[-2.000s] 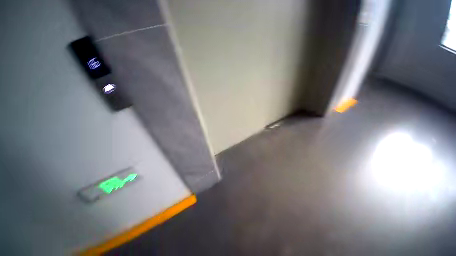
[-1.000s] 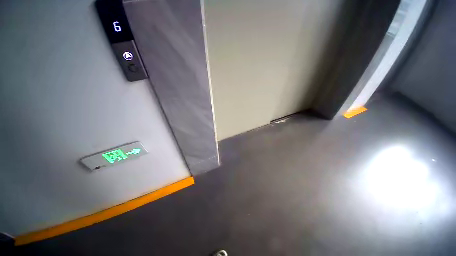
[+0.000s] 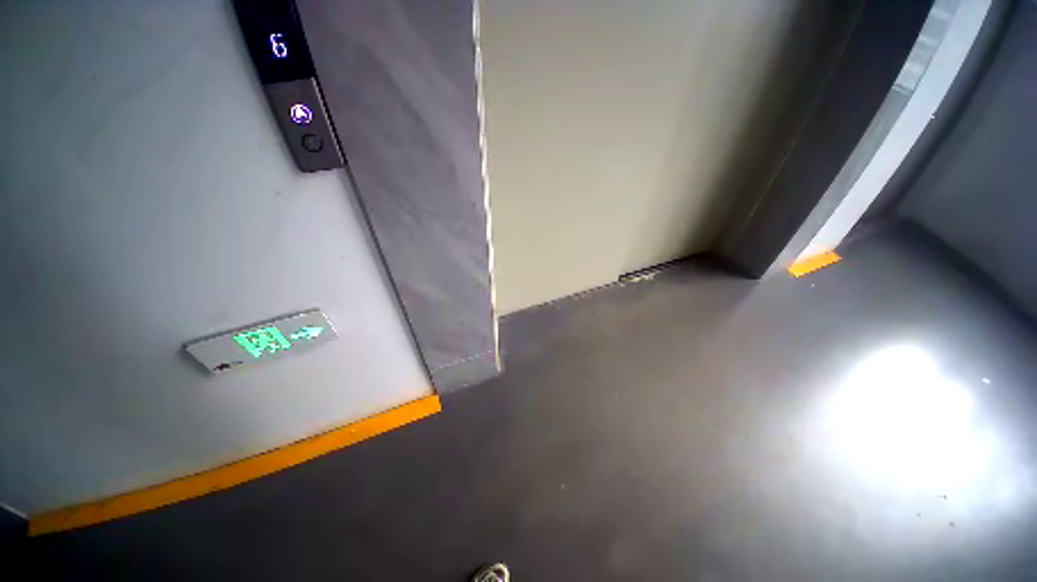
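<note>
No hand is in the picture. The elevator call panel [image 3: 305, 114] is a narrow black plate on the wall at the upper left. It shows a 6, a lit round up button and an unlit round button below. The beige-grey elevator door [image 3: 603, 148] is closed, with a grey stone-like frame [image 3: 415, 182] on its left side. The tip of a light-coloured shoe [image 3: 490, 573] shows at the bottom edge.
A green-lit exit sign [image 3: 262, 340] with an arrow pointing right is low on the pale wall [image 3: 125, 227]. An orange line [image 3: 245, 470] runs along the wall base. The grey floor [image 3: 614, 421] has a bright reflection on the right.
The view has steadied and turned slightly, so the panel and sign sit higher than at first. The shoe tip has come into view. The door stays closed.
</note>
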